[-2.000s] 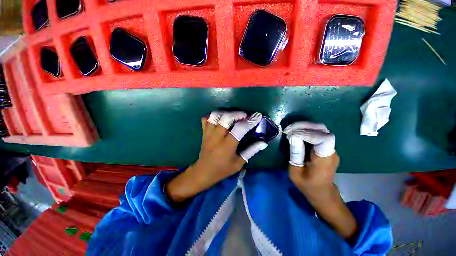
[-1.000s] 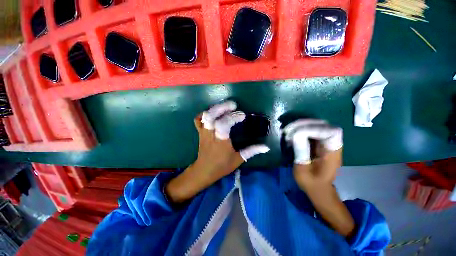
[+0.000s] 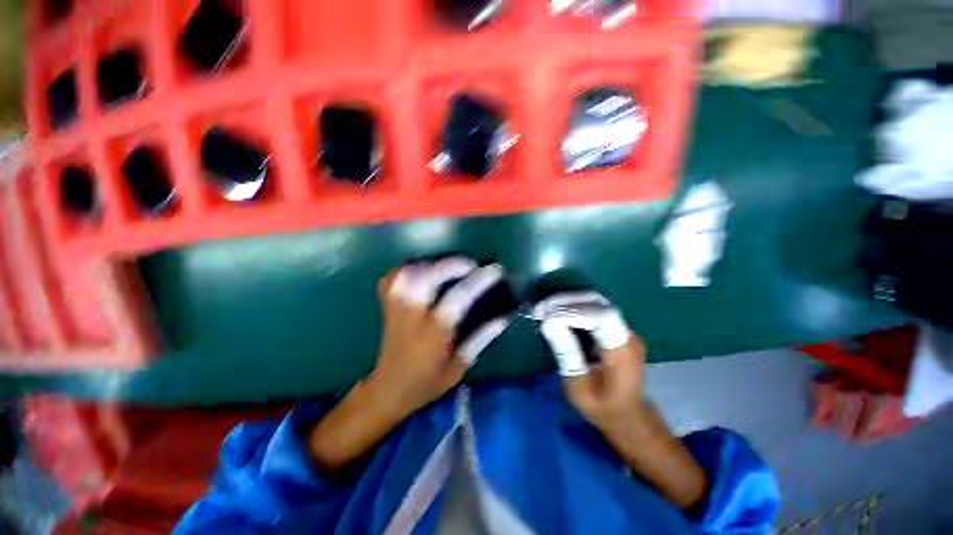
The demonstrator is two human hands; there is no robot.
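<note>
My left hand (image 3: 434,324), with white finger cots on the fingertips, holds a black smartwatch body (image 3: 484,313) between fingers and thumb over the green bench top. My right hand (image 3: 590,340), also in finger cots, is just to the right with its fingers bent together close to the watch body. The picture is blurred, and I cannot tell whether the right fingertips hold something thin. Both hands are in front of the near edge of the large red-orange foam tray (image 3: 418,214), which holds black watches in its pockets.
A white wipe (image 3: 695,238) lies right of the hands. A pale yellow pile of sticks (image 3: 761,54) is beyond it. White crumpled wipes (image 3: 920,141) and a black object (image 3: 911,256) are at the far right. A smaller foam tray (image 3: 78,303) is on the left. Stacked red trays are below the bench.
The view has turned rightward, so the far-right items now show. The watch body, flatter and more visible earlier, is now more enclosed by the left fingers. The right hand stays close beside it.
</note>
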